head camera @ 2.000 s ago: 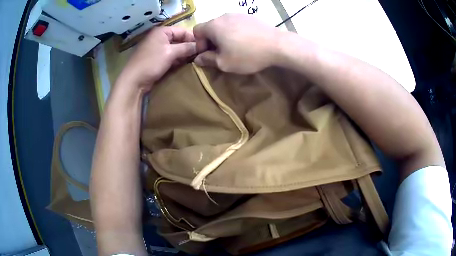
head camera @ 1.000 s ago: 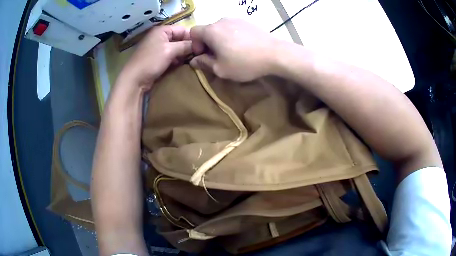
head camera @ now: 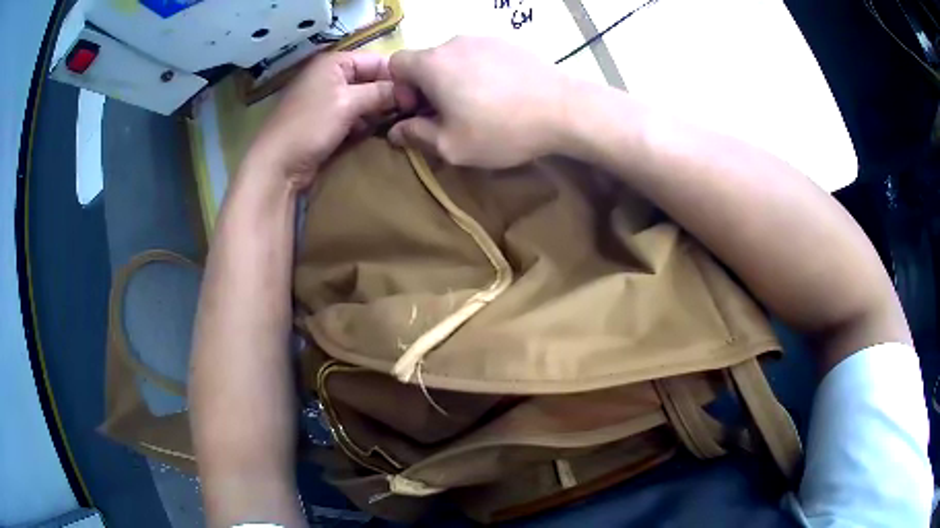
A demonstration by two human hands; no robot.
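Observation:
A brown fabric bag [head camera: 577,278] fills the lower middle, creased, over the wearer's lap. A pale tan piping [head camera: 472,232] bends across its panel and ends frayed with loose threads. My left hand [head camera: 335,108] and my right hand [head camera: 469,103] meet at the panel's top edge. Both are bare, with thumbs and fingers pinching the edge of the cloth. The fingers hide the pinched part. A yellowish curved edge [head camera: 332,413] shows in the bag's opening at lower left. Tan straps [head camera: 765,418] hang at lower right.
A white sewing machine [head camera: 222,36] with a red switch [head camera: 82,58] stands at upper left, just behind my left hand. A yellow-brown frame [head camera: 373,33] is beside it. A white board [head camera: 711,83] with black marks lies behind. A round tan loop [head camera: 122,309] lies at left.
My right hand has shifted slightly left and down at the panel's edge. The board behind has moved slightly, with its dark line a little further left. The pinch stays in place.

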